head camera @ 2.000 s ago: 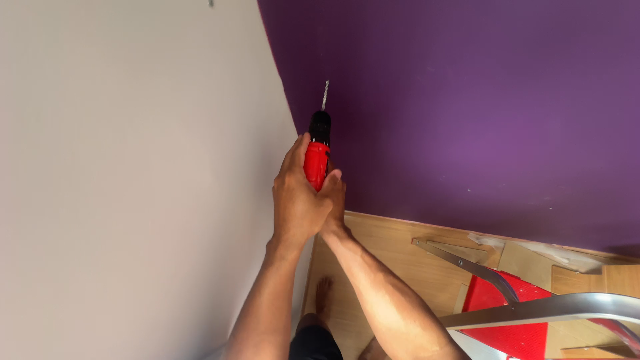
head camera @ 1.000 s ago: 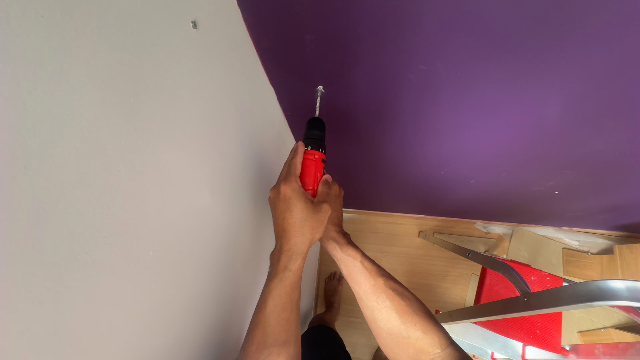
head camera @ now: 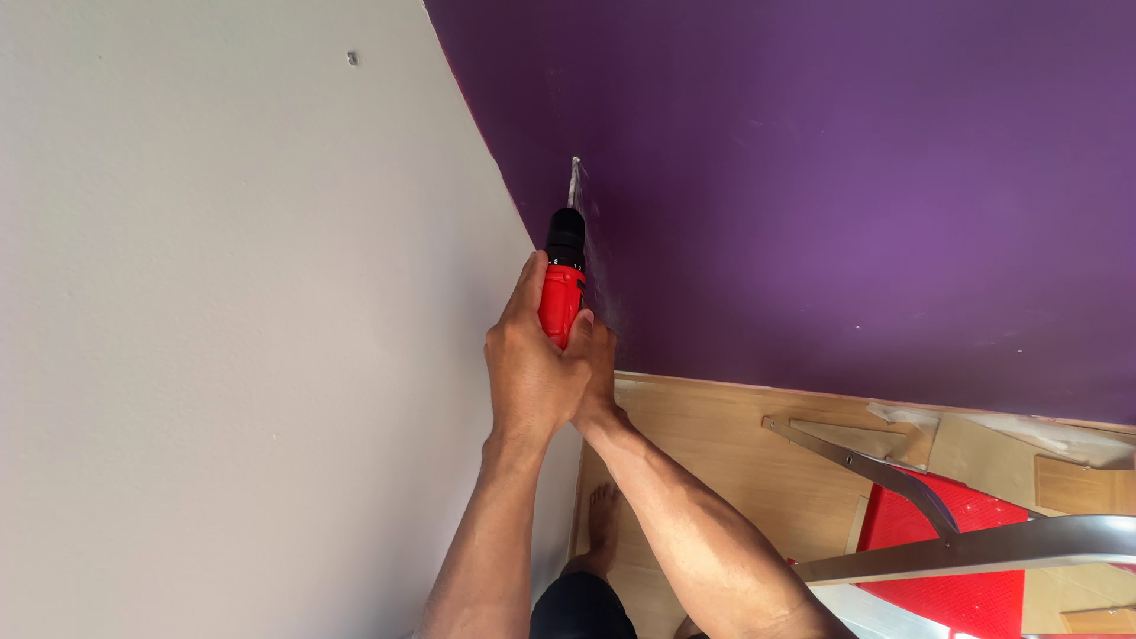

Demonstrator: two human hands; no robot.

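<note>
Both my hands grip a red and black cordless drill point(head camera: 562, 297) near the corner of two walls. My left hand point(head camera: 532, 373) wraps the rear and left side of its body, the index finger stretched along it. My right hand point(head camera: 599, 359) lies lower on the right, partly behind the left; the drill's handle is hidden. From the black chuck the drill bit point(head camera: 573, 186) points up the view, its tip at a small pale hole in the purple wall point(head camera: 799, 195). Whitish dust streaks the wall beside the bit and chuck.
A pale wall point(head camera: 248, 311) with a wall plug point(head camera: 352, 59) rises close on the left. At lower right, a metal-framed stepladder point(head camera: 976, 546) with a red step point(head camera: 941, 524) stands over the wood floor point(head camera: 728, 444). Wooden boards point(head camera: 1083, 484) lie there. A bare foot point(head camera: 604, 515) shows below my arms.
Two seconds ago most of the bit was visible; now less of it shows, with its tip at the hole. Dust has appeared on the purple wall beside it. Both hands keep hold of the drill.
</note>
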